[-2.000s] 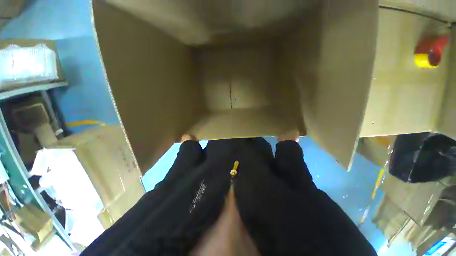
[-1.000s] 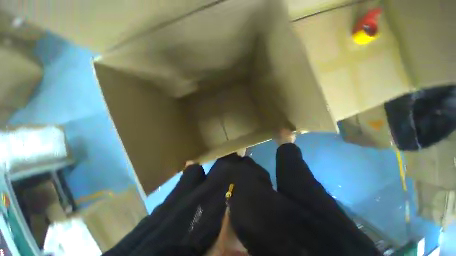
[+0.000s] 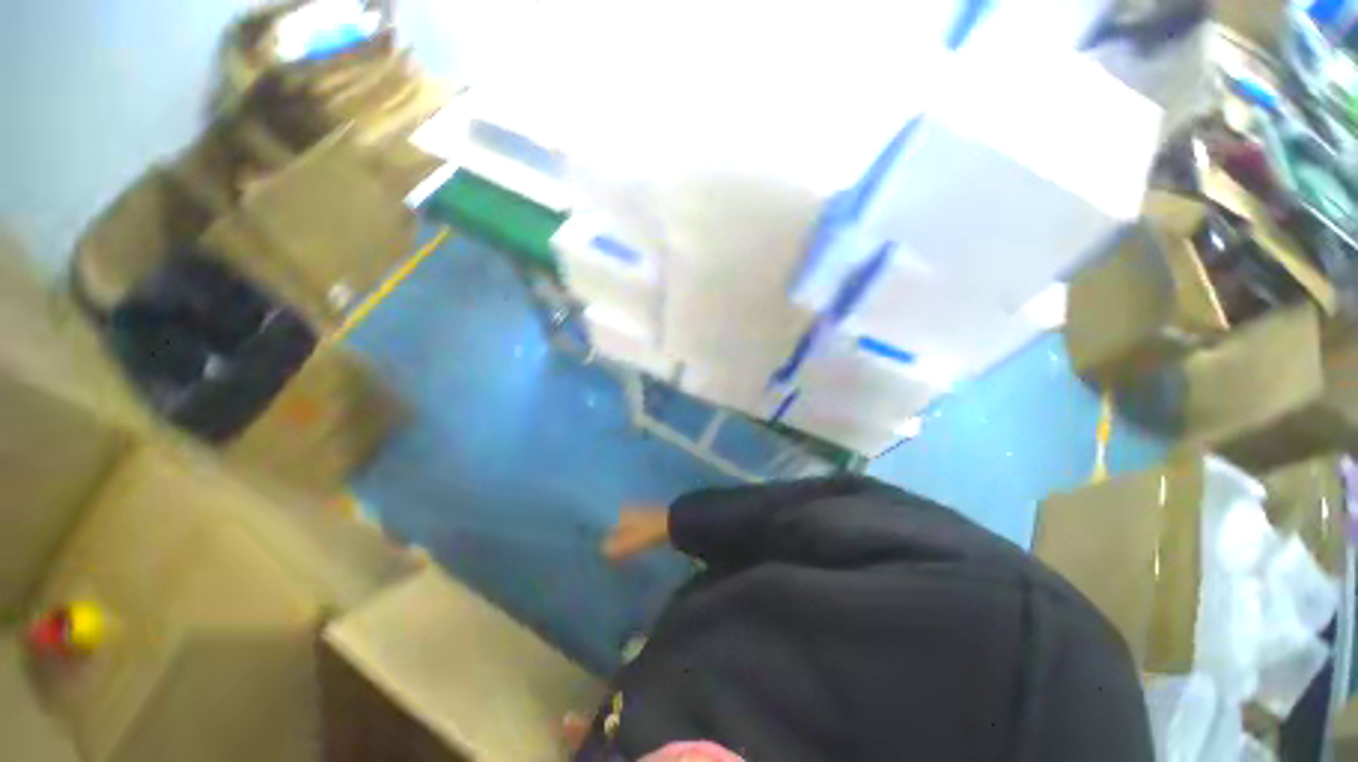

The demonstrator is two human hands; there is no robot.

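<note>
The open brown master carton point(image 3: 462, 655) is at the lower left, cut off by the bottom edge. My left hand point(image 3: 574, 730) shows only as a small blurred patch of skin at its right rim. My right hand point(image 3: 638, 532) reaches out of a black sleeve over the blue floor, blurred, with nothing seen in it. White retail boxes point(image 3: 998, 194) with blue sides are stacked on the green-edged bench point(image 3: 499, 219) in front, partly washed out by glare.
A red and yellow tape roll point(image 3: 67, 628) lies on a carton at far left. A black-lined bin point(image 3: 194, 350) and cartons stand at upper left. Open cartons point(image 3: 1124, 551) and white plastic bags point(image 3: 1258, 596) are at right. The bench legs stand on the blue floor.
The view has turned right, bringing the bench and white boxes in. The master carton has shifted to the lower left of the picture. My right hand has come off its rim.
</note>
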